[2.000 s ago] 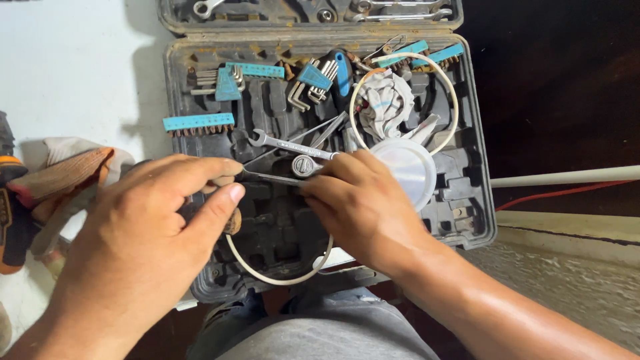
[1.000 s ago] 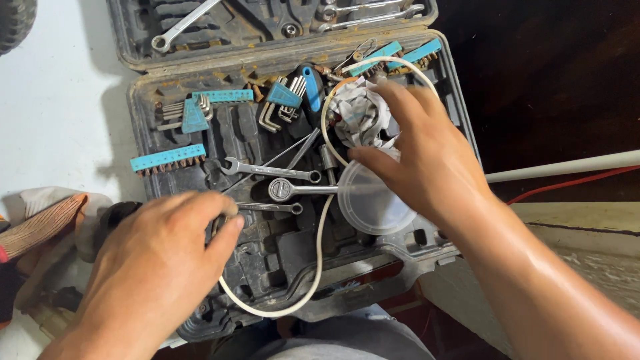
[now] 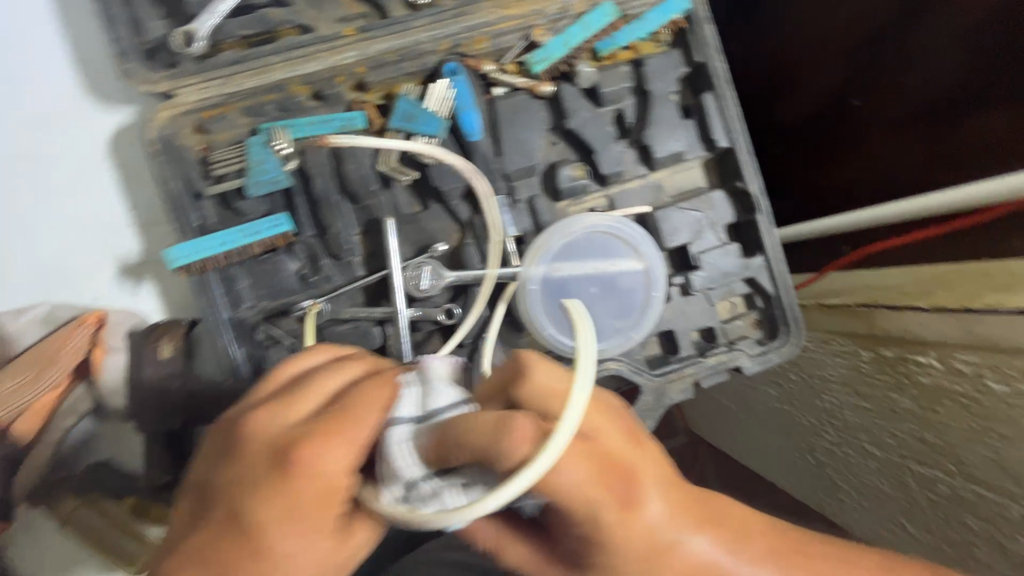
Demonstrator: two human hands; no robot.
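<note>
Low in the frame, my left hand [image 3: 296, 464] and my right hand [image 3: 584, 456] close around a crumpled white printed cloth or paper [image 3: 424, 456], which is blurred. A cream flexible tube [image 3: 572, 408] loops below and right of it; what grips the tube is hidden. Just beyond my hands lie a ratchet wrench [image 3: 424, 276], a combination wrench [image 3: 424, 314] and a thin metal bar [image 3: 396, 280] that stands out over them. A round translucent plastic lid or tub [image 3: 592, 280] rests at the right of these tools.
The open black tool case [image 3: 768, 264] holds teal bit racks [image 3: 232, 240], hex keys [image 3: 420, 116] and a blue-handled tool [image 3: 464, 100]. A striped orange glove or cloth [image 3: 48, 368] lies at the left. A pale pipe [image 3: 904, 208] and a red cable [image 3: 904, 240] run at the right.
The crumpled white bundle, in the case near its upper right before, is now between my hands. My right hand has come down and left from there, and the cream tube has shifted.
</note>
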